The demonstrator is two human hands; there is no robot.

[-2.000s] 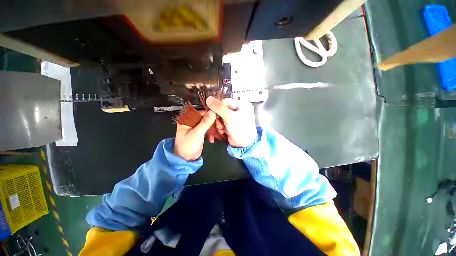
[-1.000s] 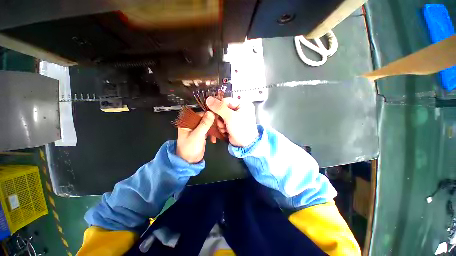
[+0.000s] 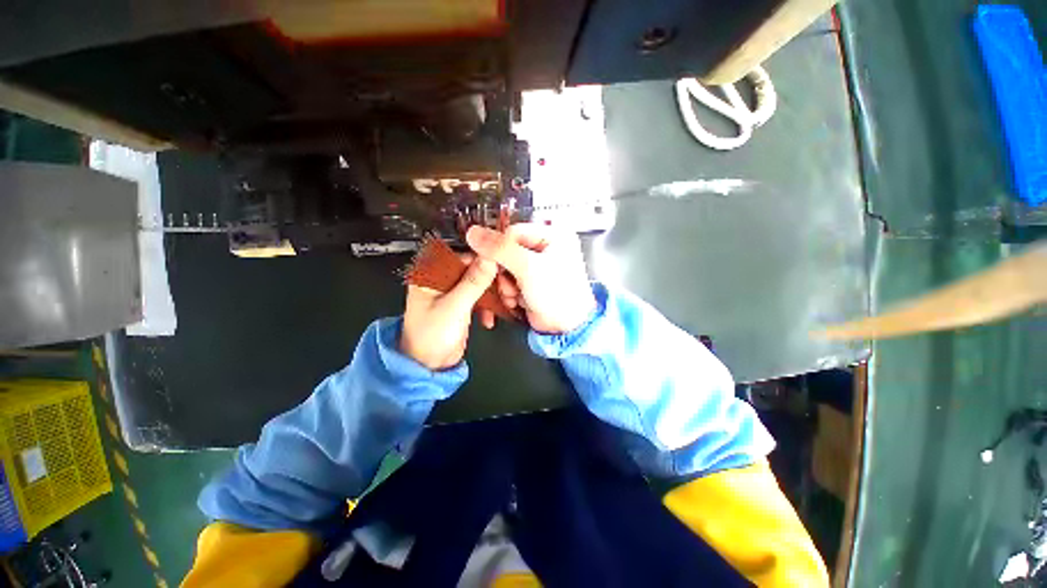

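My left hand (image 3: 435, 326) is closed around a fan of brown-red wires (image 3: 435, 267), whose tips point up and to the left. My right hand (image 3: 549, 279) touches it on the right, thumb and fingers pinched on the upper ends of a few brown-red wires at the dark crimping applicator (image 3: 459, 207). My fingers hide the exact wire ends. The terminal crimping machine (image 3: 390, 86) hangs over both hands. A toothed terminal strip (image 3: 189, 223) runs in from the left.
White-looped scissors (image 3: 726, 140) lie on the dark bench top (image 3: 735, 276). A blurred tan strip (image 3: 953, 304) crosses the right side. A blue tray (image 3: 1015, 103) is at the far upper right. A yellow crate (image 3: 55, 442) stands on the floor at left. A white paper (image 3: 157, 281) lies by the machine.
The blurred tan strip at right has swung downward. My hands stay almost in place, with small shifts of the right fingers and wire tips. The machine's blurred upper part looks shifted upward.
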